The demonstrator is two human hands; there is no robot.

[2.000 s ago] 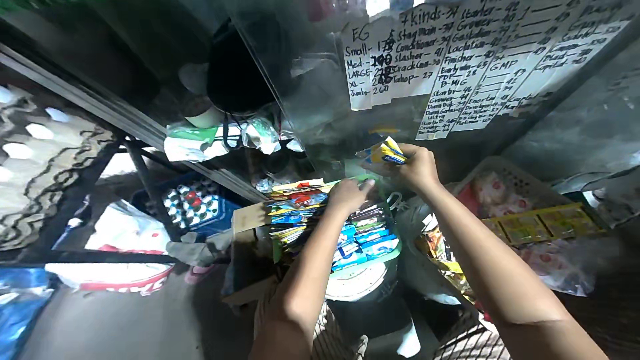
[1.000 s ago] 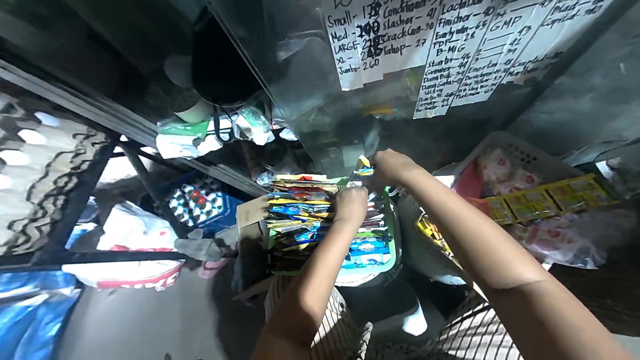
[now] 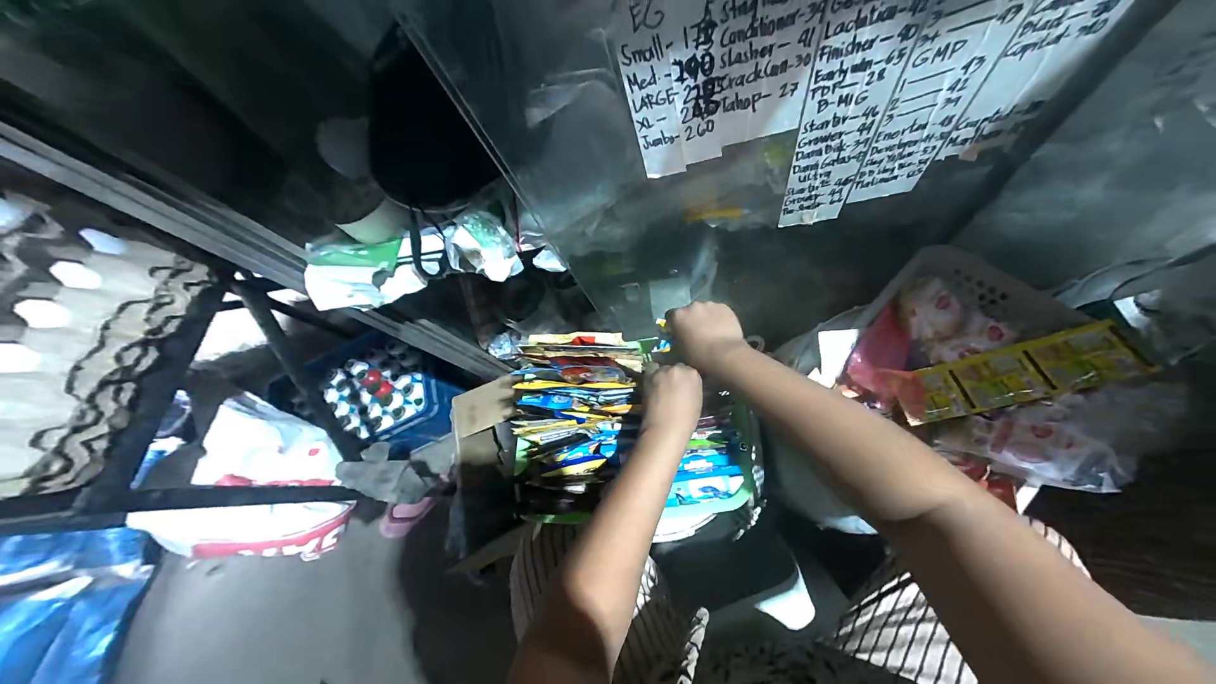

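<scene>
Rows of colourful sachets (image 3: 570,408) stand packed in a green-rimmed basket (image 3: 755,446) in front of me. Over the middle of the rows is my left hand (image 3: 673,388), its fingers curled down among the packets; whether it grips one is hidden. My right hand (image 3: 705,331) is just beyond it at the far edge of the basket, closed around a small blue-and-yellow sachet (image 3: 663,332) that shows only in part. Blue sachets (image 3: 708,486) lie at the near right corner of the basket.
A strip of yellow sachets (image 3: 1035,375) lies across a plastic basket (image 3: 959,261) on the right. Left are a blue crate of bottles (image 3: 380,389), a white-and-red sack (image 3: 266,456), a metal frame (image 3: 275,361) and egg trays (image 3: 85,351). Handwritten price lists (image 3: 855,104) hang on glass ahead.
My right hand, raised with a blue-and-yellow packet two seconds ago, has come down to the far edge of the basket. My left hand remains over the rows.
</scene>
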